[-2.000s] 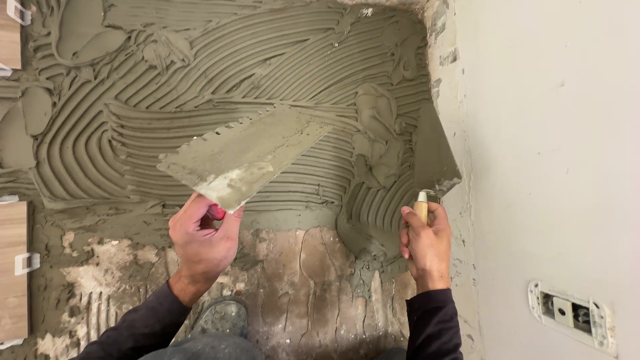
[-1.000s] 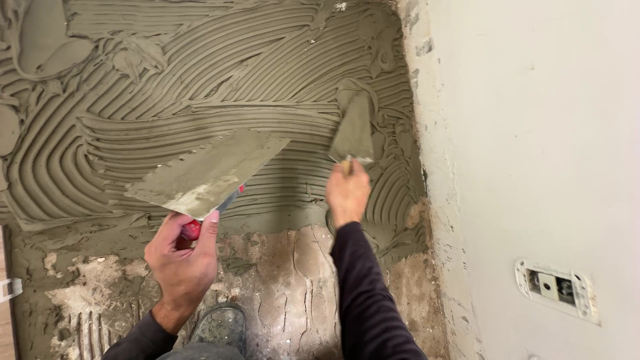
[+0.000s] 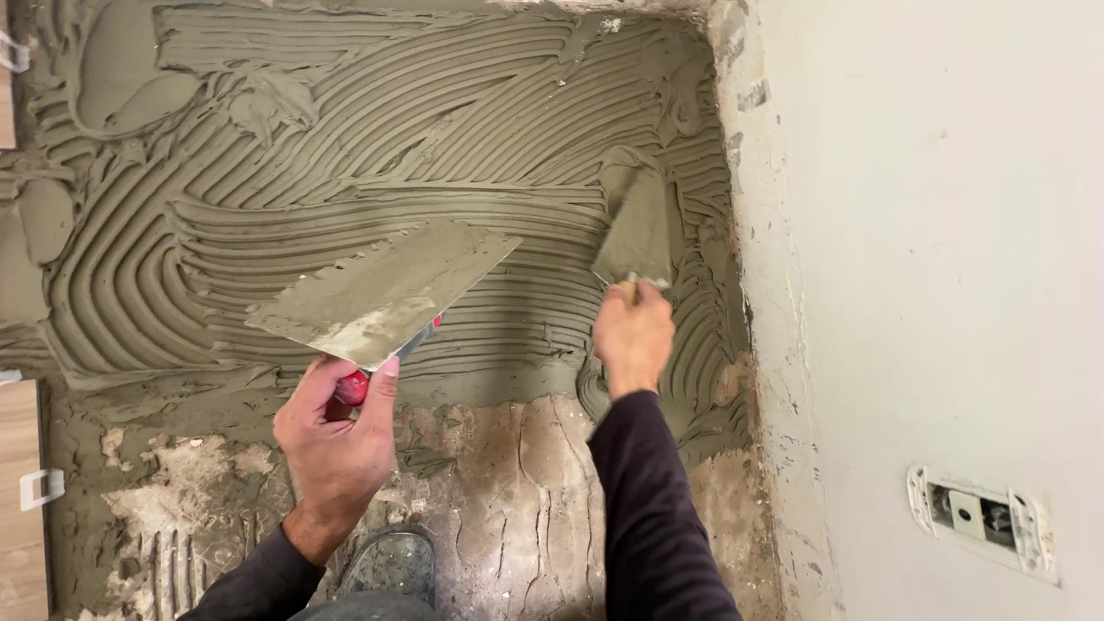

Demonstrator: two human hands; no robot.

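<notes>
My left hand [image 3: 336, 431] grips the red handle of a notched trowel [image 3: 388, 289], its flat blade tilted up above the floor and smeared with grey mortar. In my right hand [image 3: 635, 332] is the wooden handle of a pointed trowel [image 3: 638, 228]. That blade points away from me and lies at a mound of mortar [image 3: 630, 166] near the wall; whether it presses into the mound is hard to tell. Combed tile adhesive [image 3: 483, 302] with curved ridges covers the floor around both tools.
A white wall [image 3: 931, 241] with an uncovered electrical box [image 3: 979, 517] rises at the right. Wood-look tiles [image 3: 19, 509] with white levelling clips [image 3: 41, 489] lie at the left edge. Rough floor [image 3: 509, 492] and my shoe [image 3: 392, 561] are at the bottom.
My right hand has moved left with the pointed trowel, from beside the wall to the mortar mound. My left hand still holds the notched trowel up.
</notes>
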